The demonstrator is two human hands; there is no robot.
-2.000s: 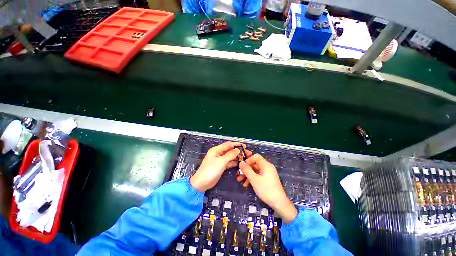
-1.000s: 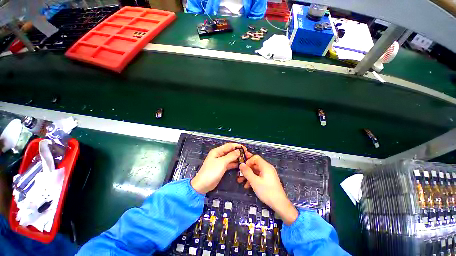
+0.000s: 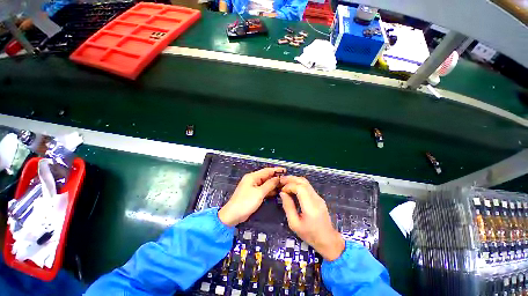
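My left hand (image 3: 250, 195) and my right hand (image 3: 307, 213) meet at the fingertips over the black component tray (image 3: 353, 199). Between them they hold a small dark flex-circuit module (image 3: 279, 174), mostly hidden by the fingers. My right thumb is apart from its index finger, which stays at the module. The near part of the tray holds rows of flex-circuit modules (image 3: 257, 263) with amber middles and pale square ends. The far part shows bare moulded pockets.
Beyond the tray, the green conveyor belt (image 3: 278, 121) carries several small modules. A red scrap bin (image 3: 74, 196) stands at left, stacked clear blister trays (image 3: 443, 231) at right beside a white paper scrap (image 3: 403, 217). A red-orange divided tray (image 3: 124, 49) and blue device (image 3: 354, 43) lie across the belt.
My right thumb has moved away from the module and lower, and less of the module shows. The modules on the belt have shifted right. The view has shifted slightly.
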